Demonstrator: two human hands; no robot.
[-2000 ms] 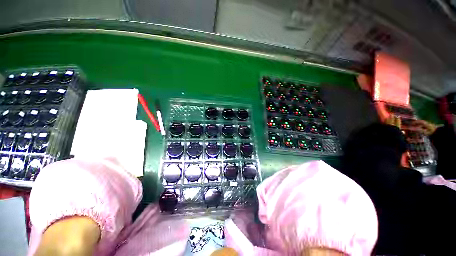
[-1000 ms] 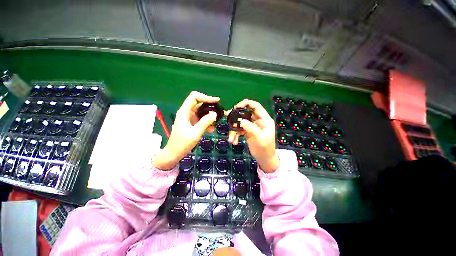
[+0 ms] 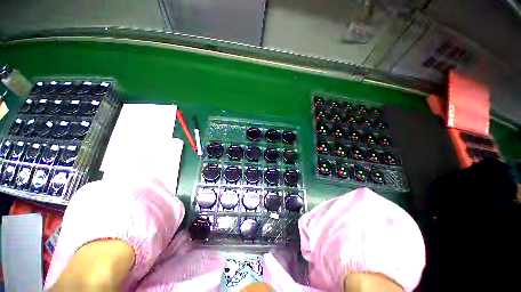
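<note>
A clear blister tray [image 3: 251,140] lies in front of me with rows of round black watch heads [image 3: 254,175]. Its two far-left pockets hold no disc, and the near row has gaps among its discs. Both my hands are below the picture's lower edge. Only my left wrist [image 3: 101,263] and my right wrist [image 3: 371,282] show, below pink sleeve cuffs on either side of the tray. What my hands do or hold is hidden.
Stacked blister trays [image 3: 96,137] stand at left, beside white paper [image 3: 140,134]. A red pen [image 3: 186,130] and a black-and-white pen [image 3: 198,140] lie near the tray. Right are a lit-watch tray [image 3: 349,140], a dark mat [image 3: 414,137], a red-orange box [image 3: 467,102] and a dark-sleeved coworker [image 3: 474,217].
One second ago both my hands held a watch head each above the tray. Now they have moved down out of the picture, much as they were two seconds ago.
</note>
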